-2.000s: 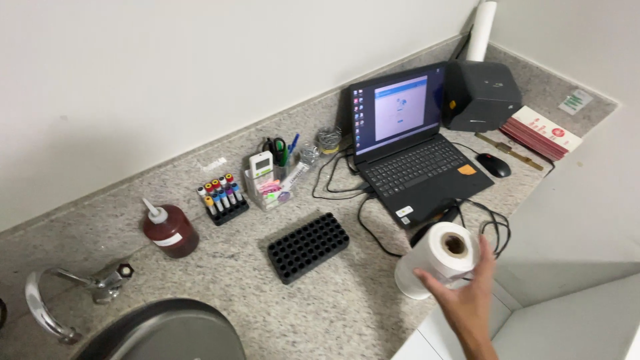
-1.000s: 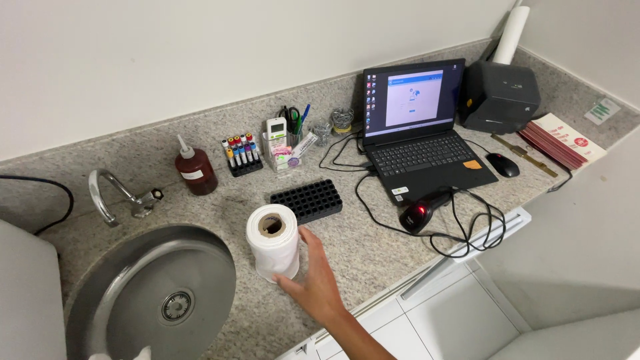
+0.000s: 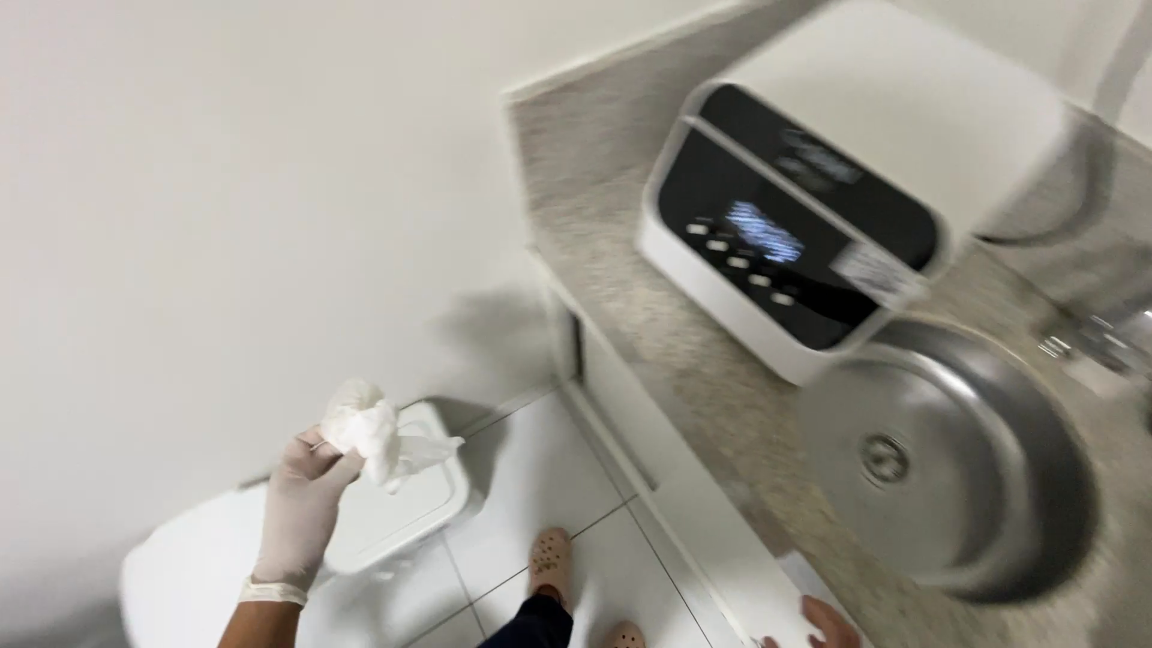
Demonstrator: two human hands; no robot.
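Note:
My left hand, in a pale glove, pinches a crumpled white bundle that looks like a glove or thin plastic. It holds this above a white lidded bin on the floor. Only the bare fingers of my right hand show, at the bottom edge of the view by the counter's front; whether they hold anything is hidden.
A white benchtop device with a black panel and lit display stands on the granite counter. Beside it is a round steel sink with a faucet. My feet in clogs stand on white floor tiles.
The view has swung far to the left, off the laptop. My gloved left hand has come up into view with a white bundle. The white roll near my right hand is out of view.

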